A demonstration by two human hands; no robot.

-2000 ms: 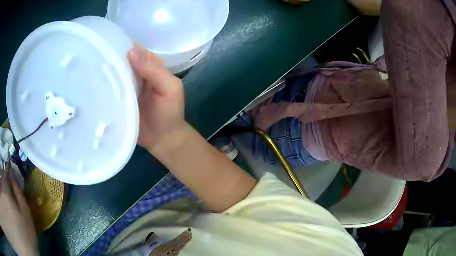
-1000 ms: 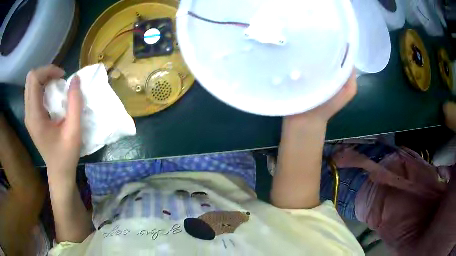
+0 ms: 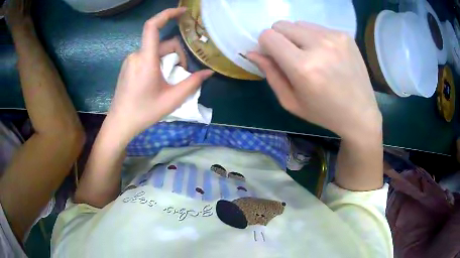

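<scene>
A white round tank (image 3: 229,35) sits over a yellow-brown base shell (image 3: 194,38), covering most of it; a small white plug (image 3: 204,38) shows in the base's left part. My left hand (image 3: 151,80) is at the base's left side, its thumb and forefinger spread at the rim. A crumpled white cloth (image 3: 189,103) is tucked in its curled other fingers. My right hand (image 3: 318,75) is over the tank's near side, fingers bent and tips close together beside a short dark mark. Whether it pinches anything is hidden.
Another white body on a wood-coloured base (image 3: 406,55) lies at the right, with a loose base shell (image 3: 446,93) beyond it. Part of another unit (image 3: 98,5) shows at the top left. A person's arm (image 3: 48,101) reaches over the dark green bench edge at the left.
The raised tank has come down over the base, and its underside no longer shows. My right hand has moved onto its near side. My left hand has moved right to the base rim with the cloth.
</scene>
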